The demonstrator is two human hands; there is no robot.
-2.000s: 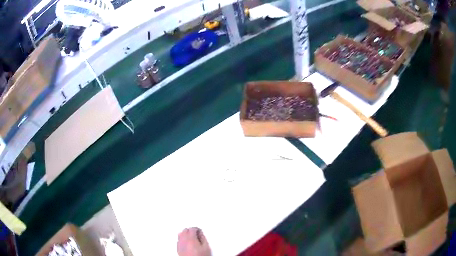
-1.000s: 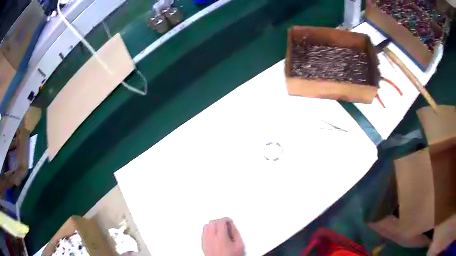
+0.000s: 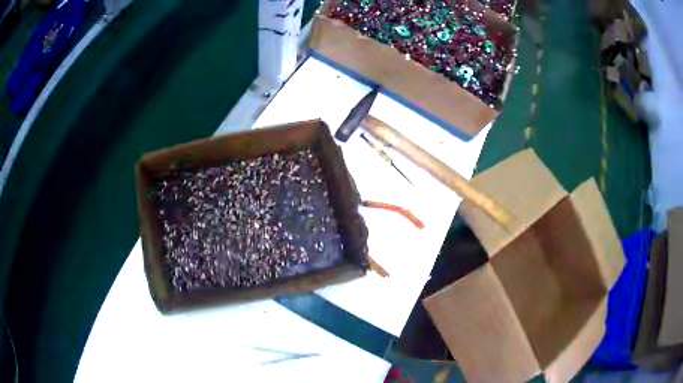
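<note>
No hand shows now. A shallow brown carton (image 3: 251, 292) lies nearest in front of me on white sheets, holding a heap of small dark, glittering metal pieces. A hammer (image 3: 427, 164) with a dark steel head and wooden handle lies on the sheet right of it, its handle end past the sheet's edge. A thin pointed tool (image 3: 387, 158) lies beside the hammer. An orange-red strip (image 3: 395, 212) lies by the carton's right side. Thin tweezers-like metal (image 3: 284, 354) lies on the lower sheet.
Another carton (image 3: 404, 71) at the top holds red, dark and green small parts. An open-flapped carton (image 3: 550, 277) stands at the right beside the bench. A white post (image 3: 278, 45) rises behind the sheets. A blue object (image 3: 49, 52) is at the upper left.
The view has swung right and closer to the carton of metal pieces. The hand seen earlier at the bottom and the small ring-shaped thing on the sheet are out of the picture.
</note>
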